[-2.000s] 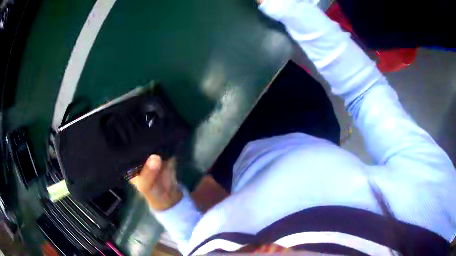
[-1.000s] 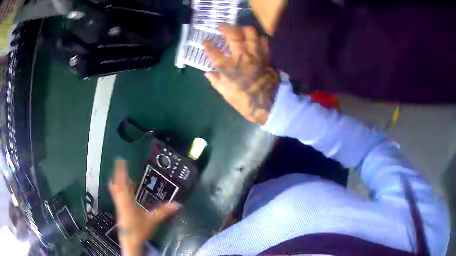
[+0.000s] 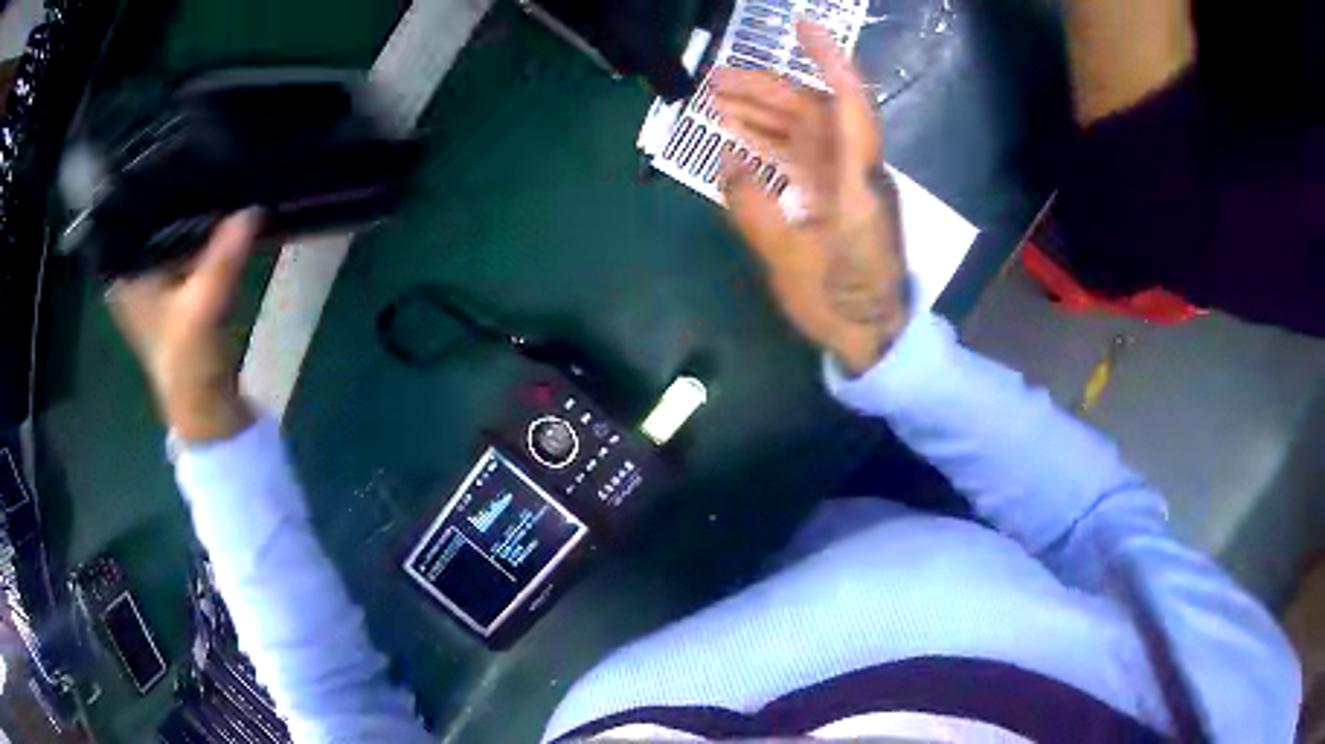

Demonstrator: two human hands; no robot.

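Observation:
My left hand (image 3: 189,327) grips a blurred black device (image 3: 276,160), likely a media player, at the upper left. My right hand (image 3: 814,218) is over a white label sheet (image 3: 748,44) with rows of small marks; whether a label is between the fingers cannot be told. A portable media player (image 3: 629,462) lies face up on the green bench in front of me, its screen (image 3: 494,541) lit with a menu, its round dial beside it. A pale green-white piece (image 3: 674,410) is at its end and a black strap (image 3: 436,308) at its side.
Stacked black units (image 3: 233,690) stand at the lower left, near another small device (image 3: 131,640). A pale stripe (image 3: 298,298) crosses the green bench (image 3: 581,175). Clear plastic (image 3: 930,58) lies beyond the sheet. Another person's arm (image 3: 1126,58) is at the upper right.
My left hand, empty with spread fingers a second ago, has moved up and left and now holds a black device. My right hand is still at the label sheet. The view has shifted.

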